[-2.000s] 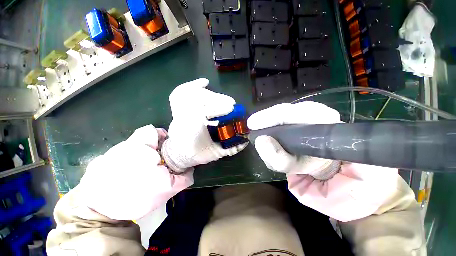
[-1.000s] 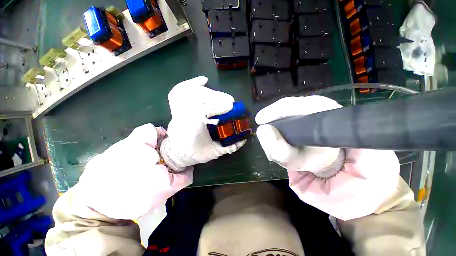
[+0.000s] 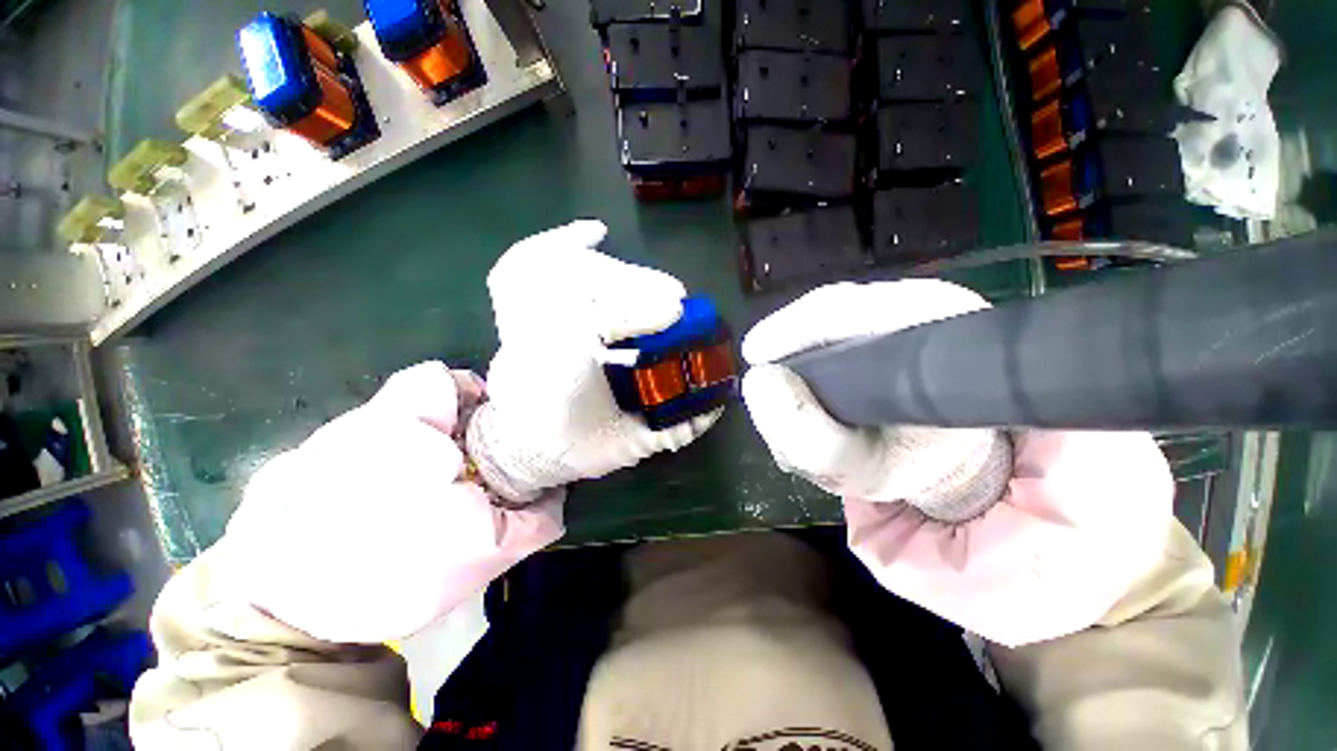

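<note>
My left hand (image 3: 579, 367), in a white knit glove, holds a wound coil component (image 3: 678, 370) near the front of the bench. Its blue side faces up and away, and its copper-orange windings face me. My right hand (image 3: 880, 389), also in a white glove, grips the front end of a long dark-grey syringe barrel (image 3: 1085, 352), which runs out of the right edge. The barrel's front end points at the component's right side. The tip is too small and partly hidden by my fingers, so I cannot tell if it touches.
A pale metal rail fixture (image 3: 330, 173) at upper left bears two blue-topped coil components (image 3: 301, 81) and yellow-green pads (image 3: 147, 167). Rows of black-based components (image 3: 796, 157) lie at the back. A side row (image 3: 1059, 118), a clear hose (image 3: 1078, 250) and a crumpled white item (image 3: 1229, 110) are at right.
The rear of the syringe barrel has swung up, away from me, since two seconds ago. My right hand has shifted slightly. My left hand and the component have barely moved.
</note>
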